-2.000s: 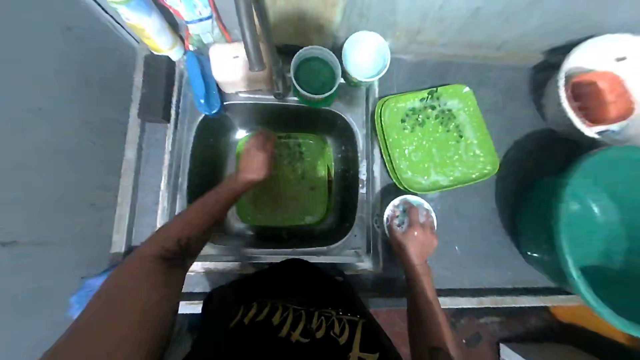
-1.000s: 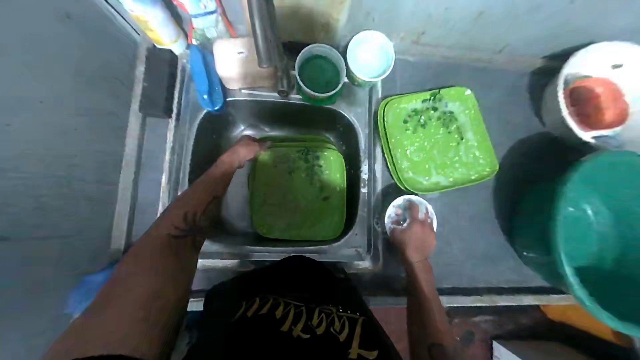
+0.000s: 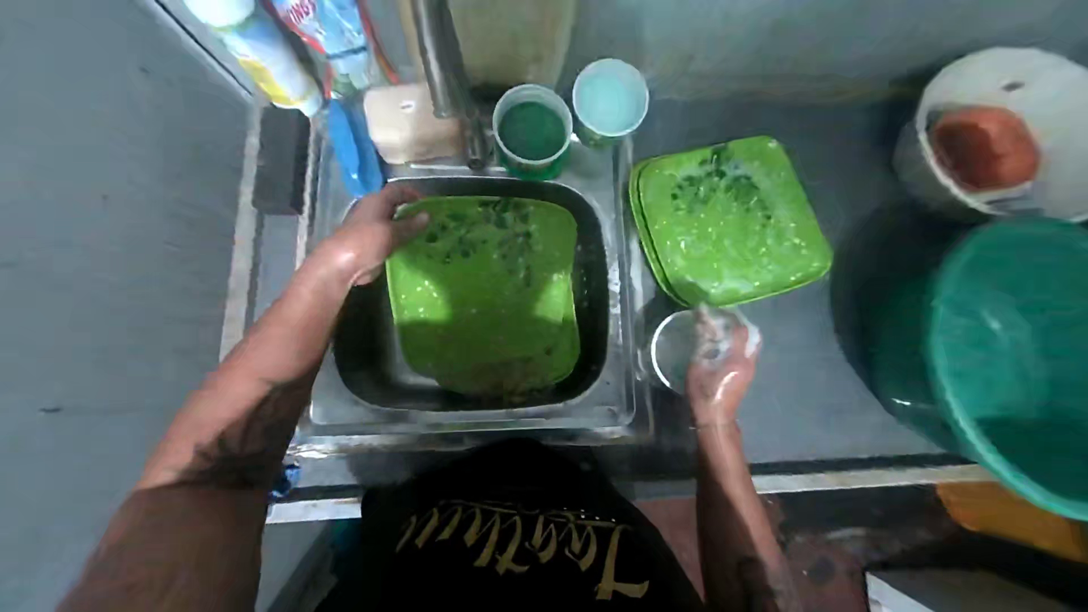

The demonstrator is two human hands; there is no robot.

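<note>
My left hand [image 3: 378, 234] grips the upper left corner of a square green plate with a dark leaf pattern [image 3: 489, 297], which is over the steel sink basin [image 3: 361, 374]. Foam covers the fingers of my right hand [image 3: 722, 357], bunched at the right rim of a small round white-rimmed bowl [image 3: 671, 348] on the counter. What the right fingers hold, if anything, is hard to tell under the foam. Just above that bowl lie stacked green square plates [image 3: 735, 225] with suds on them.
Behind the basin stand a faucet [image 3: 446, 76], two cups [image 3: 533, 132], [image 3: 610, 98], a beige block-shaped container [image 3: 412, 123] and a blue brush-like item [image 3: 353, 149]. Bottles stand at the upper left. On the right are a green tub [image 3: 1011, 365] and a white bucket [image 3: 1003, 76] holding something orange-red.
The plate at my left hand has risen in the basin and hides more of it. My right hand has shifted from inside the small bowl to its right edge, with foam on the fingers.
</note>
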